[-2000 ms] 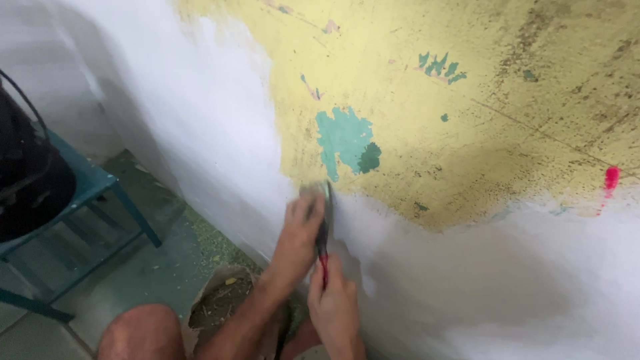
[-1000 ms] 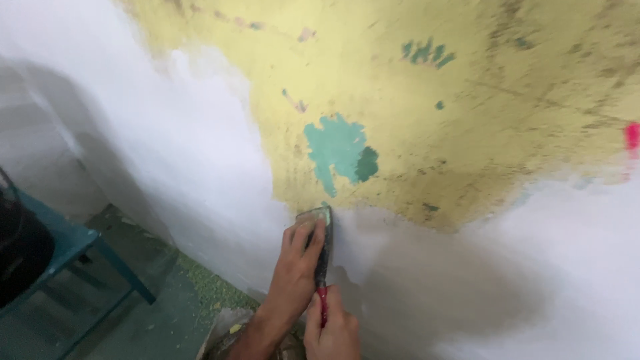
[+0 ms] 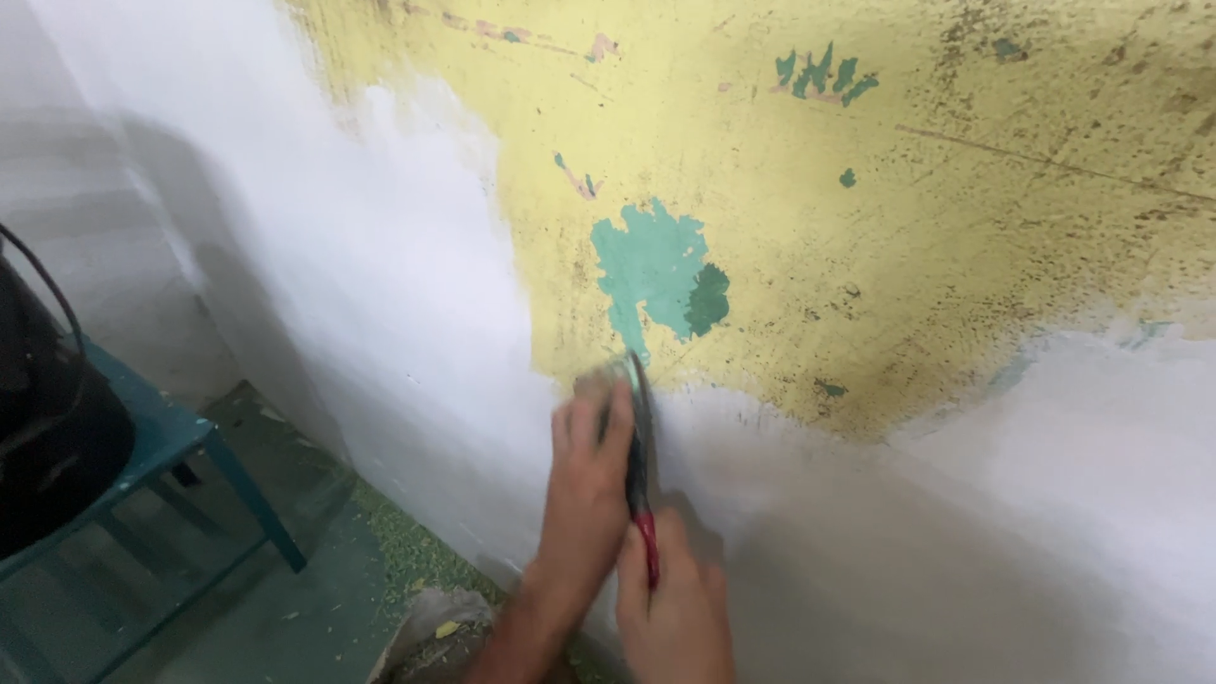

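Note:
A wall scraper (image 3: 638, 456) with a dark shaft and a red handle end lies against the wall, its blade tip at the lower edge of a bare green patch (image 3: 654, 261). My right hand (image 3: 673, 598) is closed around the red handle. Higher up, my left hand (image 3: 594, 446) grips the tool near its blade; the fingers there are blurred. Yellow paint (image 3: 760, 190) covers the upper wall, marked with dark specks and small green spots. Around and below it the wall surface is white (image 3: 418, 285).
On the left, a black bucket (image 3: 57, 427) stands on a blue-green stool or small table (image 3: 180, 432). Yellowish paint flakes (image 3: 408, 541) lie along the foot of the wall. A debris-filled bag or similar container (image 3: 437, 617) sits beside my left forearm.
Both hands stay on the scraper, which remains near the lower end of the green patch. The blade looks turned more edge-on than a second ago. The view has shifted slightly.

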